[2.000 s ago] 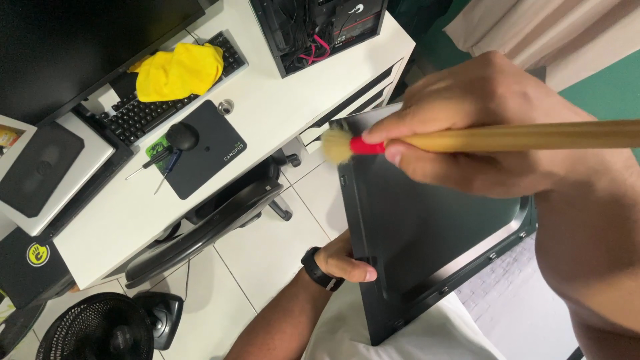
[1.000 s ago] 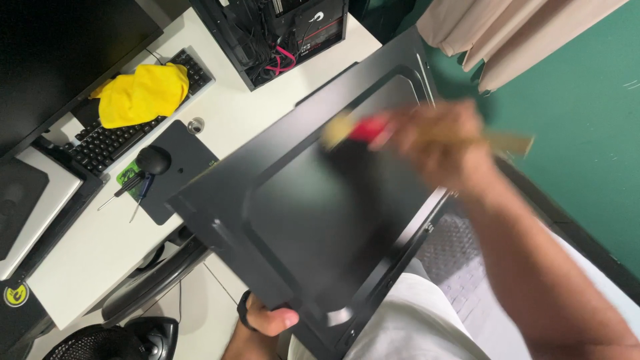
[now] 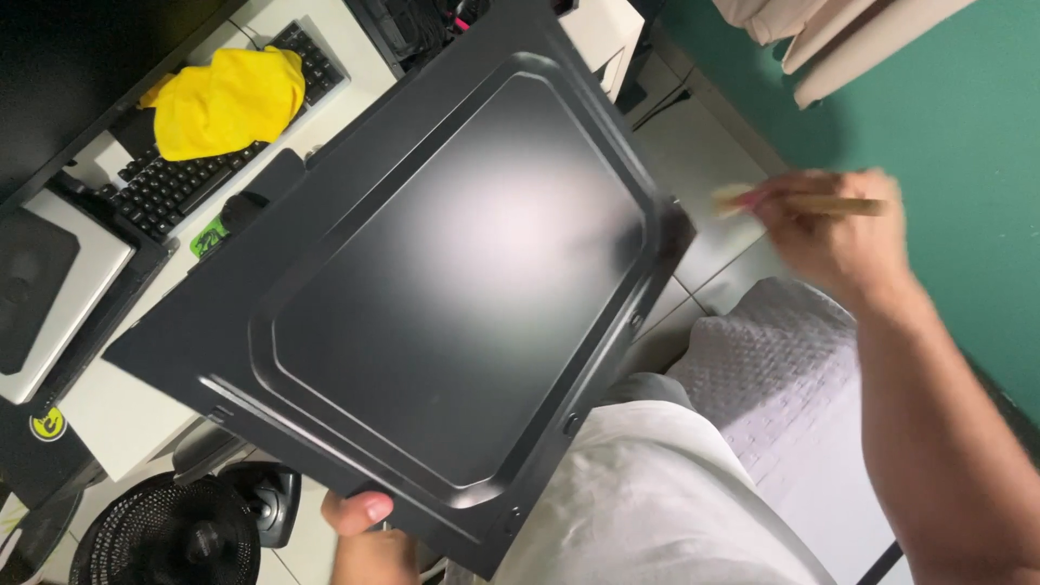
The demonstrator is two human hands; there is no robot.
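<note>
A black metal computer case side panel (image 3: 455,276) is tilted across the middle of the view. My left hand (image 3: 361,520) grips its lower edge, with the thumb on the face and the other fingers mostly hidden. Off the panel's right edge, my right hand (image 3: 837,227) is closed around a brush (image 3: 837,205) with a wooden handle, a red band and pale bristles. The bristles point left, apart from the panel, and are blurred.
On the white desk (image 3: 122,414) are a keyboard (image 3: 175,191) with a yellow cloth (image 3: 231,101) on it, a monitor (image 3: 81,73) and an opened computer case (image 3: 406,32). A black fan (image 3: 166,532) stands lower left. A gray textured cover (image 3: 764,349) lies right of my lap.
My right hand with the brush has moved off the panel's face to the right of it. The panel, still in my left hand, now covers the mouse pad and part of the computer case.
</note>
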